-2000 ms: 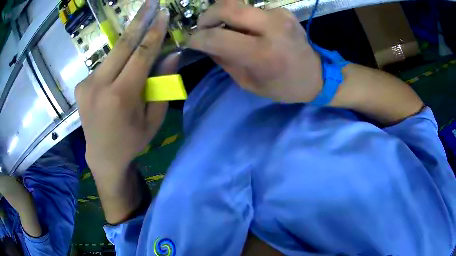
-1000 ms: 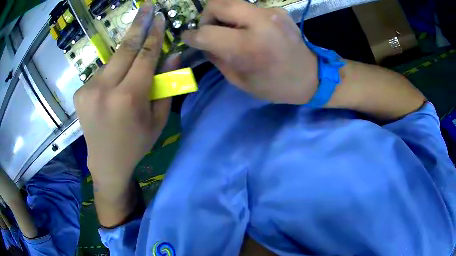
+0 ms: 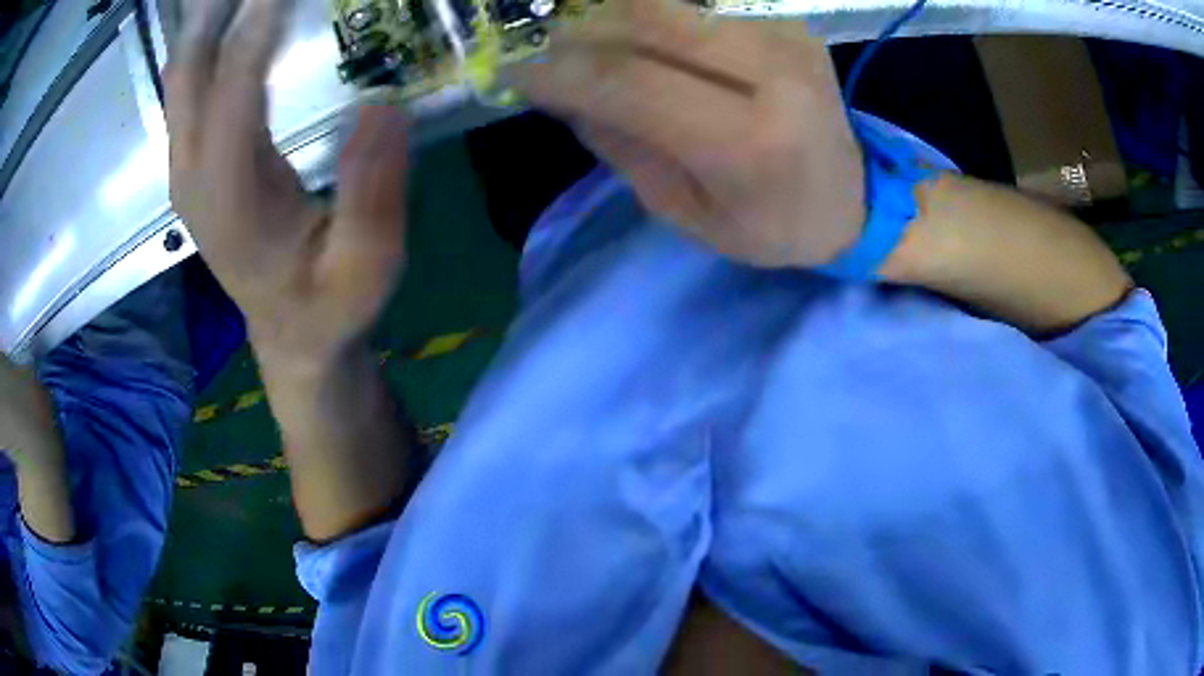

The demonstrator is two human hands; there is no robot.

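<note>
My left hand (image 3: 297,231) is blurred, at the upper left beside the board. Its fingers and thumb are apart and I see nothing in it. My right hand (image 3: 753,145), with a blue wrist strap (image 3: 887,205), is over the right part of a circuit board (image 3: 383,40) at the top edge. Its fingertips are blurred near a small yellow piece (image 3: 489,73); whether they grip anything is unclear. The board carries dark and silvery round components and is cut off by the picture's top.
A white work surface with a metal rail (image 3: 99,284) curves along the left. A blue cord (image 3: 871,53) rises from the strap. A cardboard box (image 3: 1050,119) is at the upper right. Another person's arm (image 3: 40,462) is at the left edge. The green floor has yellow-black lines.
My left hand has opened and moved up and away from the board. The bright yellow strip at it is no longer in view. The boards at the upper left are also gone from view.
</note>
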